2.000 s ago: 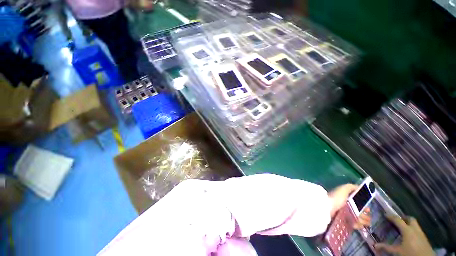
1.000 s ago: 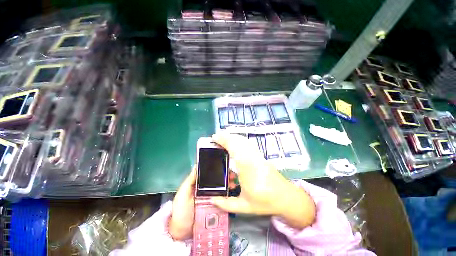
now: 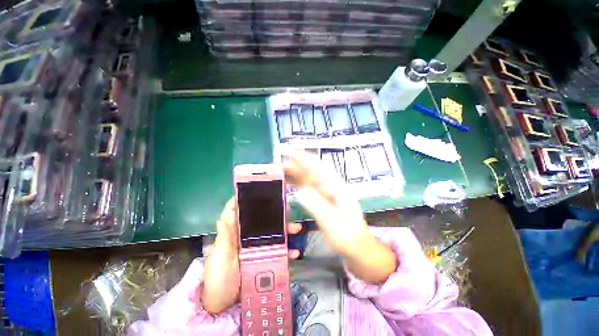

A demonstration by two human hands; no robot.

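Note:
An open pink flip phone (image 3: 263, 262) stands upright in front of me, dark screen above and keypad with pale numbers below. My left hand (image 3: 223, 262) holds it from behind, with fingertips showing at its right edge. My right hand (image 3: 328, 203) is blurred, beside the upper right of the phone and over the lens sheet; its fingers look off the phone and I see nothing in them. The white lens sheet (image 3: 341, 139) lies on the green bench with two rows of dark-framed windows.
Blister tray stacks stand at left (image 3: 72, 151), back (image 3: 315, 33) and right (image 3: 525, 125). A white bottle (image 3: 402, 88), blue pen (image 3: 440, 117), yellow pad (image 3: 452, 109) and crumpled wipe (image 3: 431, 147) lie right. Below the bench edge are film scraps (image 3: 121, 289) and a blue bin (image 3: 27, 289).
The phone has moved a little left and up in my left hand. My right hand has come off the phone to its right. The view has tipped down slightly.

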